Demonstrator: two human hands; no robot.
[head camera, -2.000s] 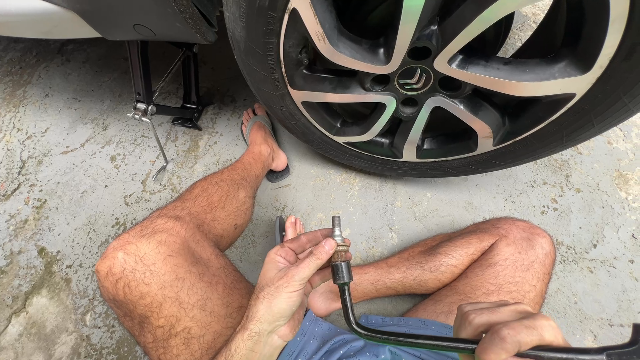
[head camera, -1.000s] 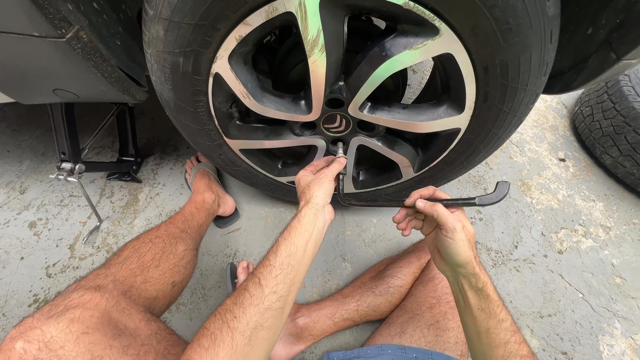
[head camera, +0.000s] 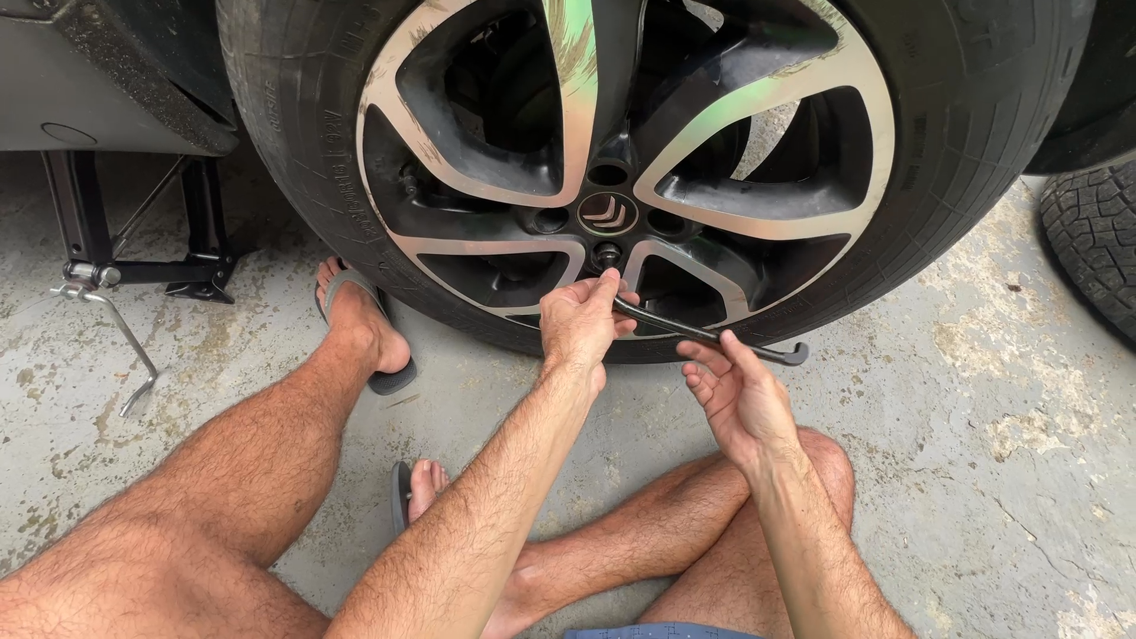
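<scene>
A black L-shaped lug wrench (head camera: 667, 323) has its socket end at the bottom bolt hole of the alloy car wheel (head camera: 501, 199), just below the centre cap (head camera: 607, 213). My left hand (head camera: 581, 324) grips the wrench near its bend, close behind the socket. Along the handle, near its flattened tip, is my right hand (head camera: 741, 386), fingers curled loosely with the thumb tip at the bar; how firmly it holds is unclear. The socket end is sunk in the hole, so the wheel bolt is hidden.
A black scissor jack (head camera: 146, 271) with a metal crank (head camera: 133, 342) stands under the car body (head camera: 115, 80) at left. At the right edge lies another tire (head camera: 1096, 235). My feet in flip-flops (head camera: 390, 377) and bent legs are on the worn concrete floor (head camera: 958, 497).
Two seconds ago the wrench and bolt were held over my lap; then they came up to the wheel. Since the last second, the socket end has gone into the bottom hole. The view has moved closer.
</scene>
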